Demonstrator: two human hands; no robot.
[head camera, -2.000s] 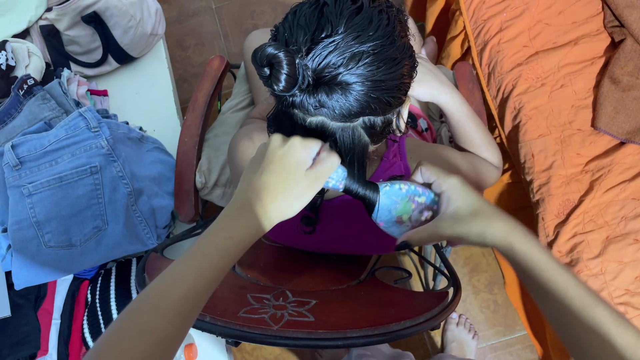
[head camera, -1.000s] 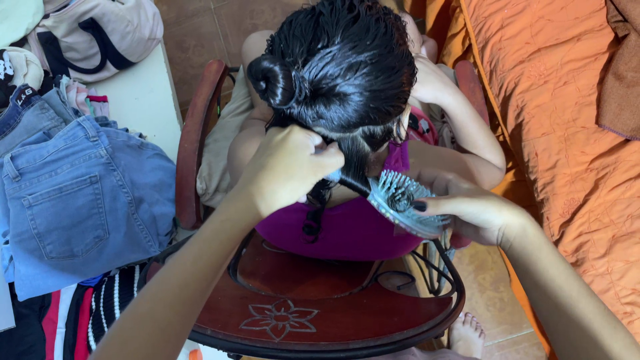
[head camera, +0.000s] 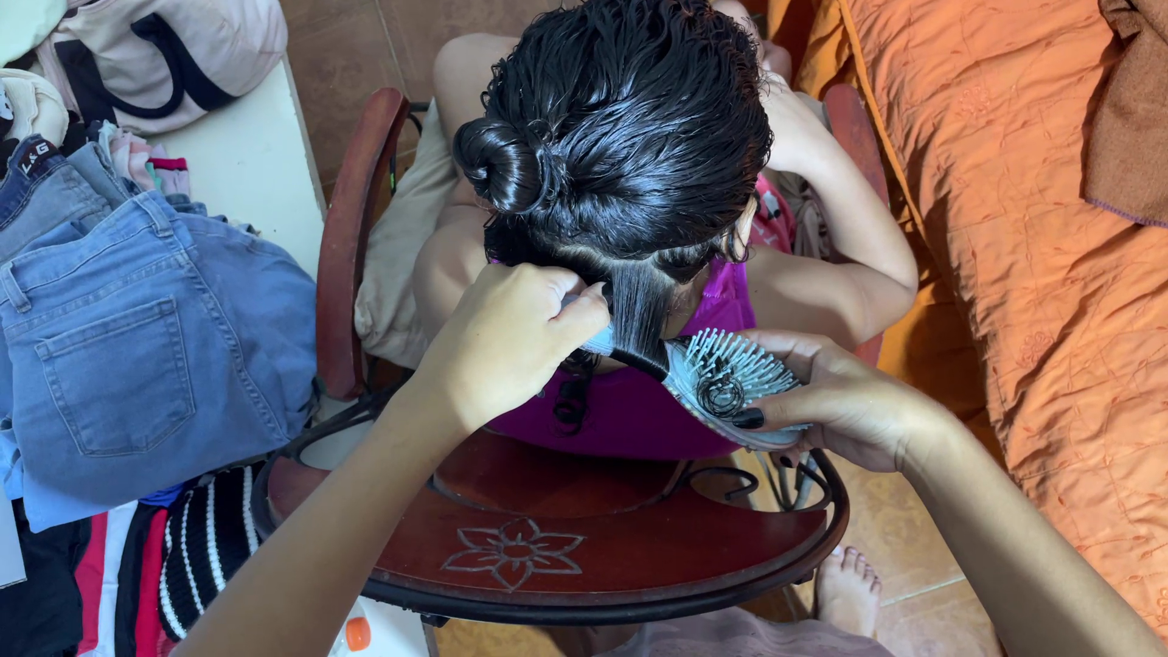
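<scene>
A person with wet dark hair (head camera: 639, 119) sits in a chair, a coiled bun (head camera: 505, 166) at the left of the head. My left hand (head camera: 520, 347) is closed on the pale blue handle (head camera: 599, 339) of a hairbrush, close below the bun. The brush's head (head camera: 730, 379) lies to the right, its bristles facing up, with a curl of hair among them. My right hand (head camera: 830, 397) holds that head by its outer edge, the thumb over the hair end. A combed, flat lock (head camera: 639, 306) runs from the parting down to the brush.
The chair's red wooden back (head camera: 584, 547) with a carved flower stands nearest me, its armrest (head camera: 356, 237) to the left. Folded jeans (head camera: 119, 365) and other clothes lie at left, near a bag (head camera: 173, 55). An orange bedspread (head camera: 1022, 228) covers the right side. A bare foot (head camera: 849, 589) is below.
The brush's head, bristles hidden two seconds ago, has turned to show them facing up. The lock of hair now lies flatter and wider above the brush. My left hand stays near the bun.
</scene>
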